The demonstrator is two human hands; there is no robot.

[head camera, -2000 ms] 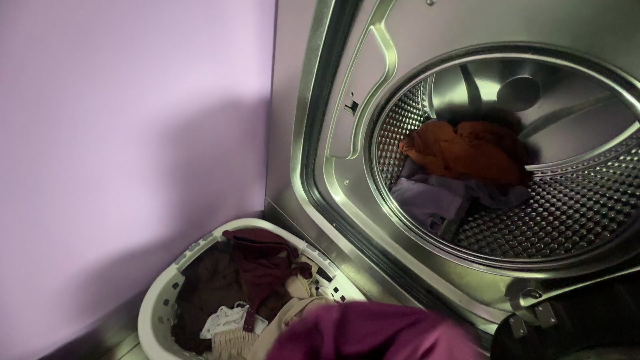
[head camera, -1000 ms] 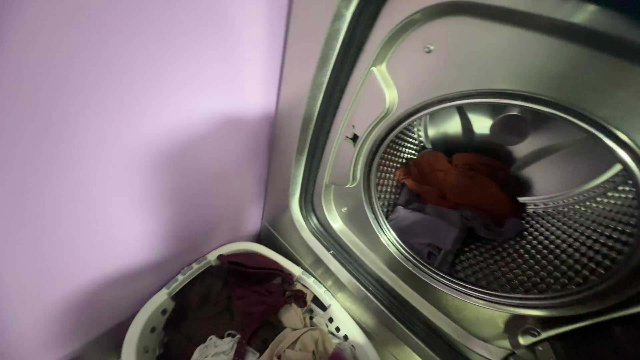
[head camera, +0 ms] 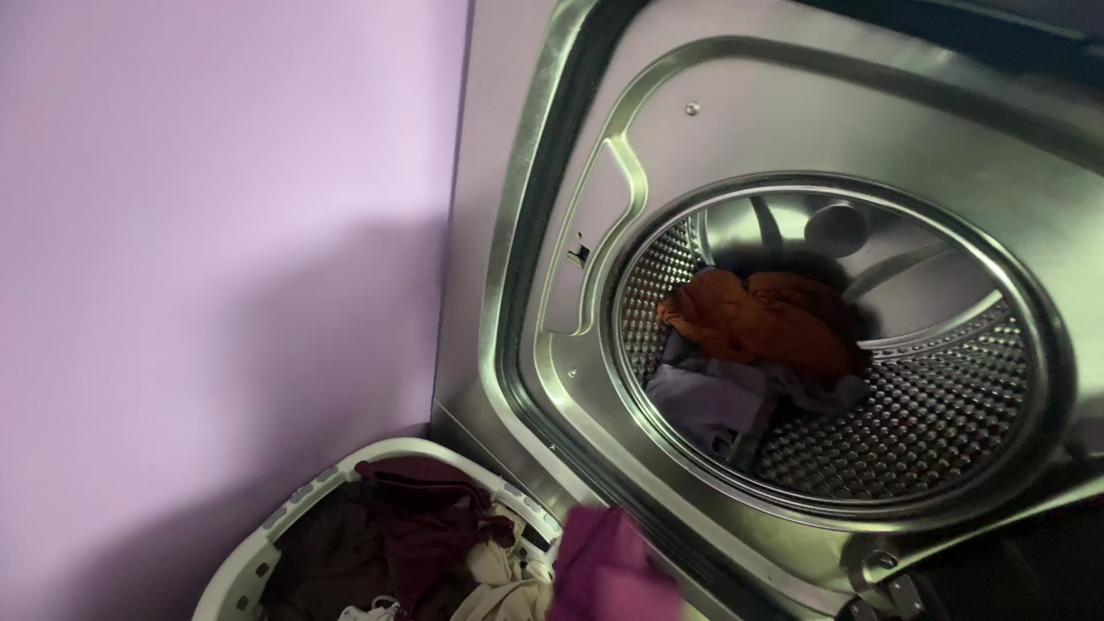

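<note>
Neither of my hands shows in the head view. A magenta cloth (head camera: 608,569), partly blurred, hangs at the bottom edge over the right side of a white plastic laundry basket (head camera: 235,565); what holds it is hidden. Inside the basket lie a maroon garment (head camera: 427,526), dark clothes (head camera: 323,548) and cream cloth (head camera: 504,582). The metal drum (head camera: 940,414) of a front-loading machine holds a rust-orange garment (head camera: 750,323) and, below it, a greyish-lilac cloth (head camera: 703,397).
A lilac wall (head camera: 216,216) stands to the left, beside the machine's metal front (head camera: 776,103). The round drum rim (head camera: 1056,345) faces me. A black part (head camera: 1009,561) with a metal hinge lies at the lower right.
The magenta cloth was low in the middle two seconds ago, was almost out of sight one second ago, and now shows beside the basket's right rim. The clothes in the drum look the same.
</note>
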